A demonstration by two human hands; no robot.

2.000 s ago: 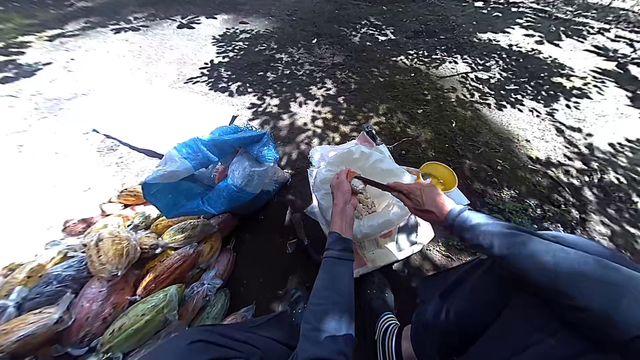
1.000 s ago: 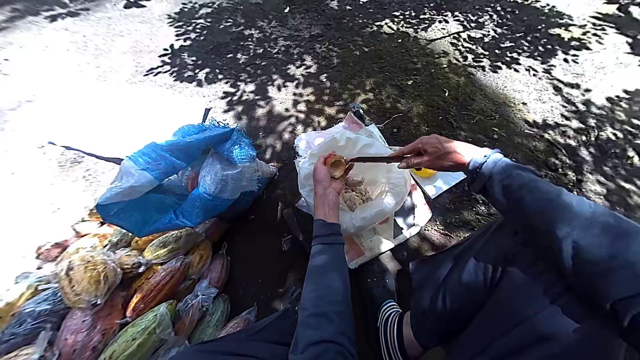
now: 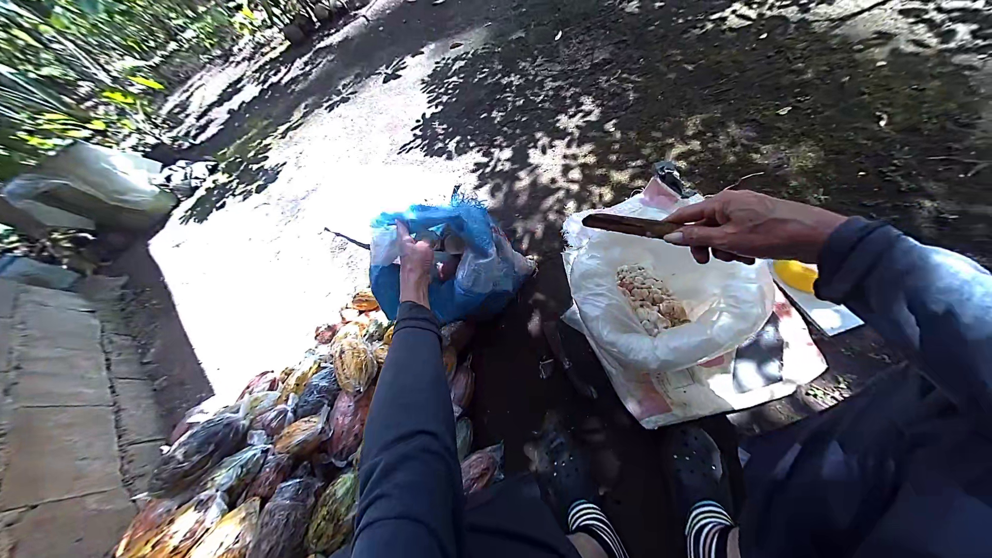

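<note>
My left hand (image 3: 415,263) is at the near left rim of a blue plastic bag (image 3: 473,291); its fingertips touch the rim, and whether they pinch it is unclear. Pinkish and pale pieces lie inside that bag. My right hand (image 3: 748,226) holds a flat dark brown tool (image 3: 626,225), its end pointing left over the far rim of an open white sack (image 3: 674,353). Pale wet cacao beans (image 3: 649,298) lie heaped in the sack. Left of my legs, cacao pods in clear plastic (image 3: 302,435) form a large pile.
A yellow bowl (image 3: 797,275) shows partly behind my right sleeve, by a white sheet (image 3: 833,314). My dark clogs (image 3: 694,465) stand near the sack. Paving slabs (image 3: 58,434) run along the left edge, with a plastic-covered object (image 3: 101,186) and green plants beyond.
My left hand has moved from above the white sack to the blue bag, and the opened pod half it held is gone from it. My right hand still holds the tool. The view has swung left.
</note>
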